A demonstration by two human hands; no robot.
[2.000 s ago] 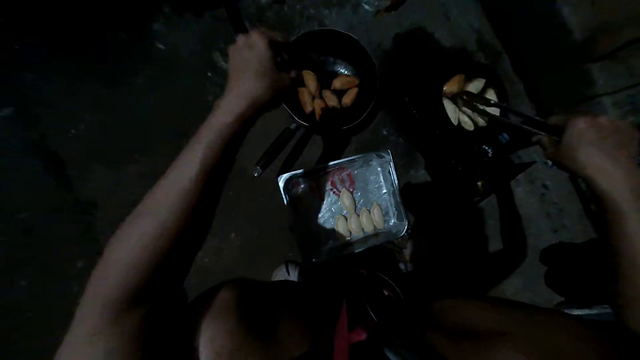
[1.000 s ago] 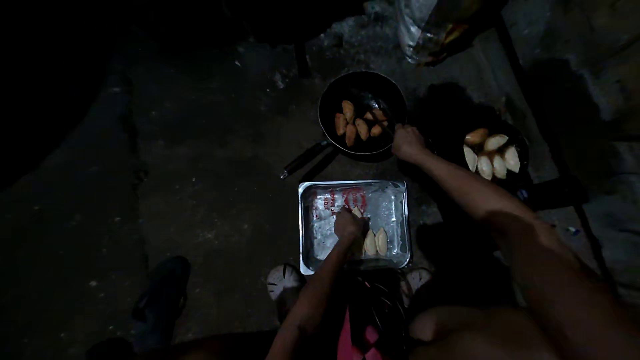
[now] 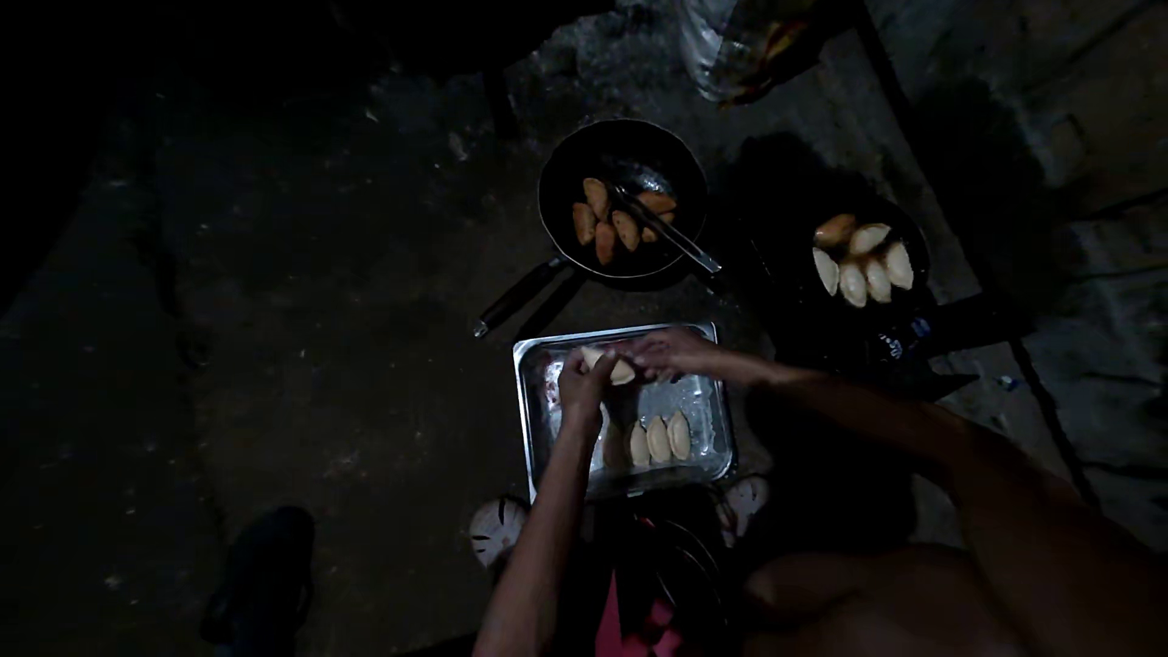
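Above a rectangular metal tray [image 3: 704, 345], my left hand [image 3: 584, 381] grips a pale, uncooked-looking dough turnover [image 3: 613, 367]. My right hand [image 3: 671, 354] is beside the turnover's right end, its fingers partly bent; whether they touch it is unclear. Several pale turnovers [image 3: 659, 440] lie side by side in the tray's lower part. Beyond the tray, a dark frying pan [image 3: 558, 151] holds several browned turnovers [image 3: 596, 198], and metal tongs [image 3: 671, 233] rest in it, over its rim. At the right, a second dark pan [image 3: 920, 246] holds several pale turnovers [image 3: 878, 281] and one browned one.
The frying pan's handle [image 3: 518, 297] points down-left towards the tray. A shiny plastic bag [image 3: 721, 55] is at the top. A dark shoe [image 3: 265, 575] is on the floor at lower left. Light footwear [image 3: 498, 529] shows by the tray's near corner. Much of the surroundings is dark.
The tongs, in my right hand over the right-hand pan two seconds ago, now lie in the frying pan. My right hand has come to the tray. My left hand has lifted a turnover.
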